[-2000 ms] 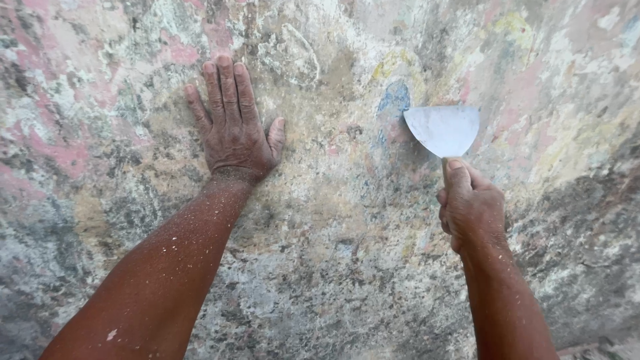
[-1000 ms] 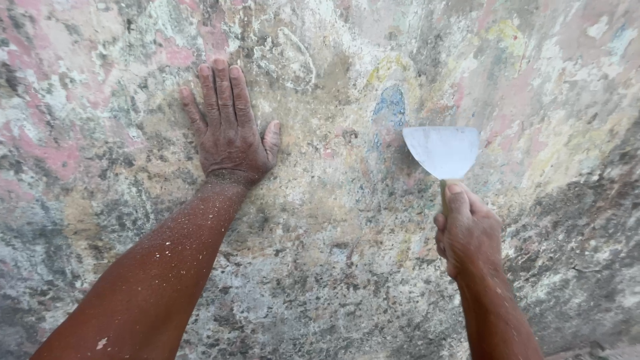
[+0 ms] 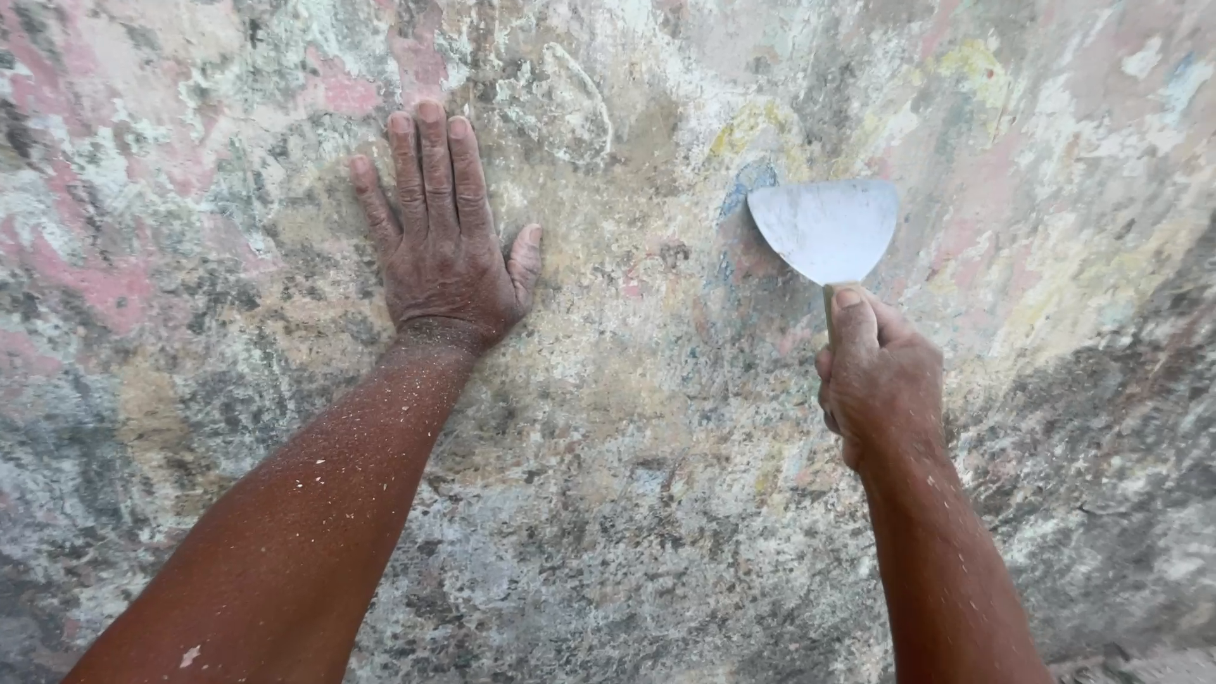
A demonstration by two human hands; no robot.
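Observation:
A weathered plaster wall (image 3: pixel 589 380) with worn patches of pink, yellow, blue and white paint fills the view. My left hand (image 3: pixel 446 237) lies flat against it at the left of centre, fingers spread and pointing up, with nothing in it. On the right, my right hand (image 3: pixel 879 370) grips the handle of a putty knife (image 3: pixel 828 228), its wide metal blade pointing up. The blade is near a blue paint patch (image 3: pixel 748 185); whether its edge touches the wall I cannot tell. Pale dust and flakes cover my left wrist and forearm.
The lower part of the wall is darker and mottled grey. At the bottom right corner a greyish ledge or ground edge (image 3: pixel 1130 662) with rough bits on it shows beneath the wall.
My right hand with the putty knife moved down the wall between the first two frames and is higher again now. My left hand stays flat on the wall.

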